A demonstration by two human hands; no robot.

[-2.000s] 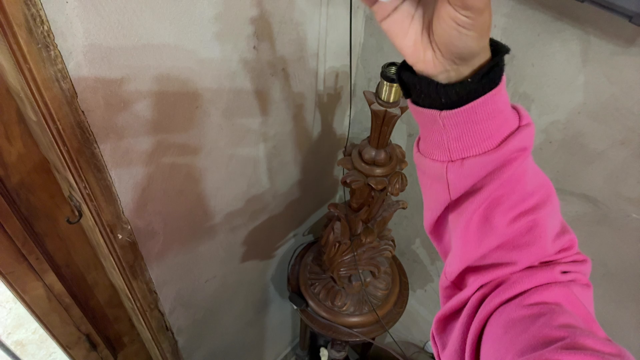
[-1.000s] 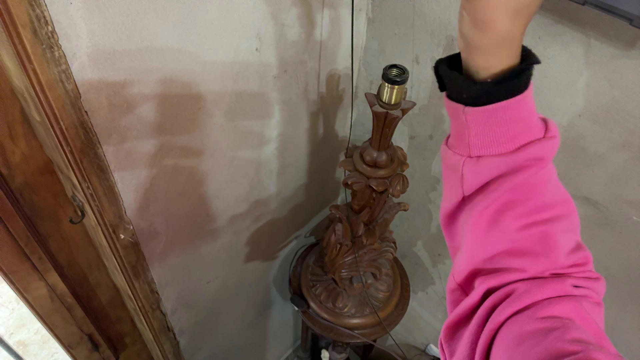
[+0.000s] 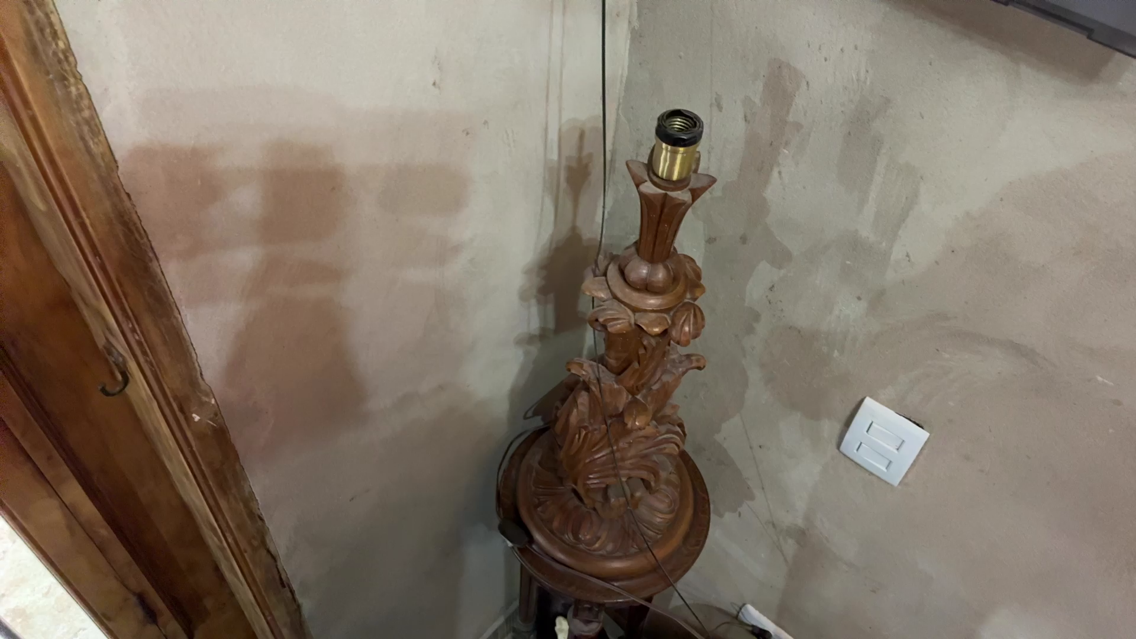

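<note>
Neither my left hand nor my right hand shows in the head view now. A carved wooden lamp base (image 3: 626, 426) stands upright in the corner on a round wooden stand (image 3: 698, 524). At its top is a brass bulb socket (image 3: 674, 160) with a black threaded rim, and no bulb or shade sits in it. A thin dark cord (image 3: 603, 133) hangs down the corner and passes over the lamp base. A small dark cord switch (image 3: 514, 532) lies at the stand's left edge.
A wooden door frame (image 3: 151, 293) with a metal hook (image 3: 115, 371) runs down the left side. On the right wall is a white wall plate (image 3: 883, 441). The edge of a dark grey object (image 3: 1074, 18) juts in at top right. A white plug or connector (image 3: 761, 621) lies low, right of the stand.
The raised arm in a pink sleeve with a black cuff, over the right side earlier, has moved rightward and then out of view. The wall plate now shows.
</note>
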